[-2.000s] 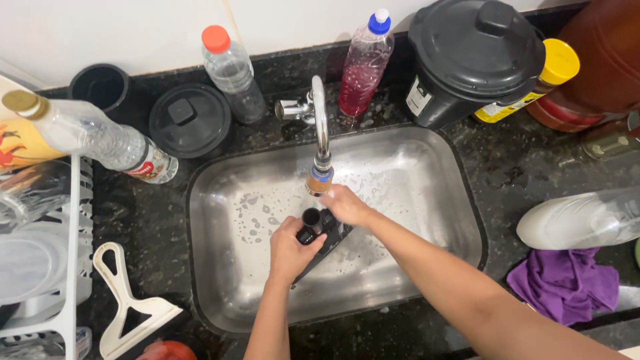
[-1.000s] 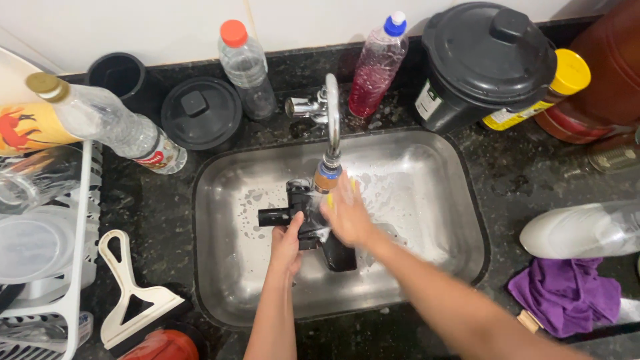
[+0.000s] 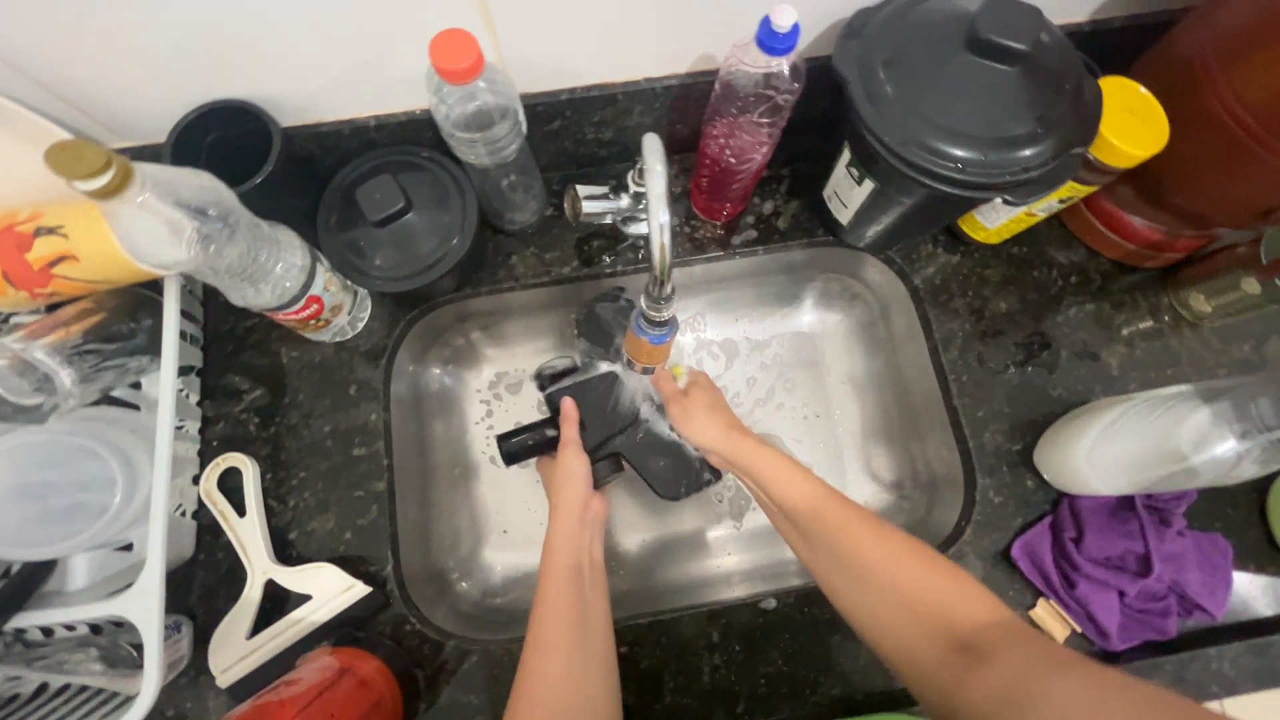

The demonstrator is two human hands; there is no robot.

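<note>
Over the stainless steel sink (image 3: pixel 800 540), my left hand (image 3: pixel 570 465) grips a black plastic appliance part (image 3: pixel 590 410) with a short tube pointing left and a flat section reaching lower right. Water runs onto it from the chrome faucet (image 3: pixel 655 220), whose tip is orange and blue. My right hand (image 3: pixel 700 415) is closed around something small and yellow, mostly hidden, probably a sponge, close below the faucet tip and beside the black part. Another dark piece (image 3: pixel 605 320) lies in the sink behind the faucet tip.
Bottles, including one with pink liquid (image 3: pixel 742 130), and black lidded containers (image 3: pixel 960 100) line the back. A white dish rack (image 3: pixel 160 450) and a white squeegee (image 3: pixel 260 570) are at left. At right lie a purple cloth (image 3: pixel 1130 570) and a tilted bottle (image 3: pixel 1150 435).
The black part has turned in my left hand, its tube now tilting down to the left. My right hand has moved from over the part to its right side.
</note>
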